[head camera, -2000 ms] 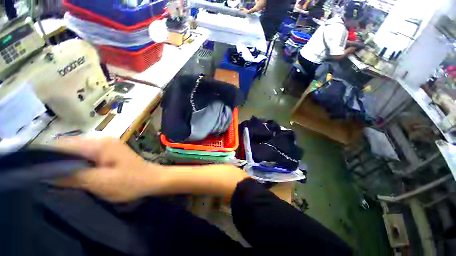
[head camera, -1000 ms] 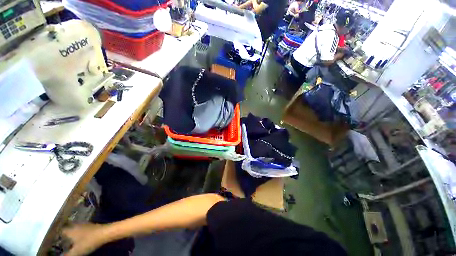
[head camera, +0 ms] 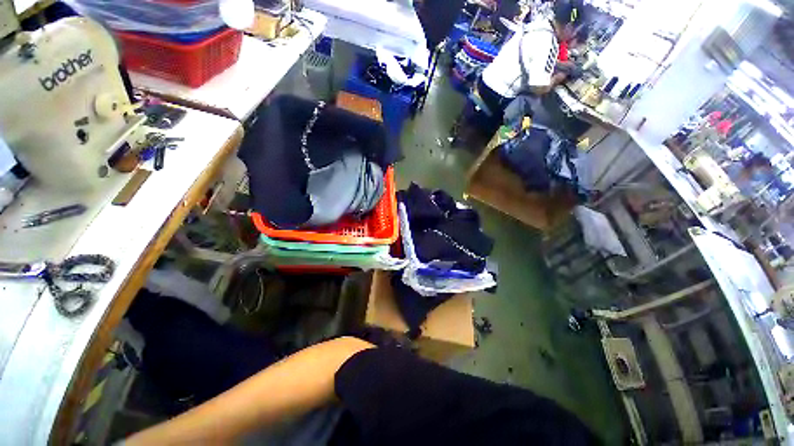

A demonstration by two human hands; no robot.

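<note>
My right forearm [head camera: 252, 394] reaches down to the lower left edge of the picture; my right hand is cut off by that edge. My left hand is not in view. The fabric shears [head camera: 77, 280] with patterned handles lie on the white machine table [head camera: 43, 327] near its wooden edge. The cream sewing machine [head camera: 65, 100] marked "brother" stands at the upper left. A slim dark tool [head camera: 54, 215] lies between the shears and the machine. Dark cloth [head camera: 196, 344] shows below the table edge by my lap.
Denim panels [head camera: 279, 157] fill a red-orange basket [head camera: 326, 233] stacked on a green one. Beside it, more dark panels [head camera: 444, 231] lie in a plastic-lined container above a cardboard box [head camera: 448, 324]. A person in white [head camera: 525, 59] works at the back.
The large dark cloth my right hand held near the machine is gone from the table, uncovering the shears. My right arm has moved down and my hand has left the picture. The view has shifted.
</note>
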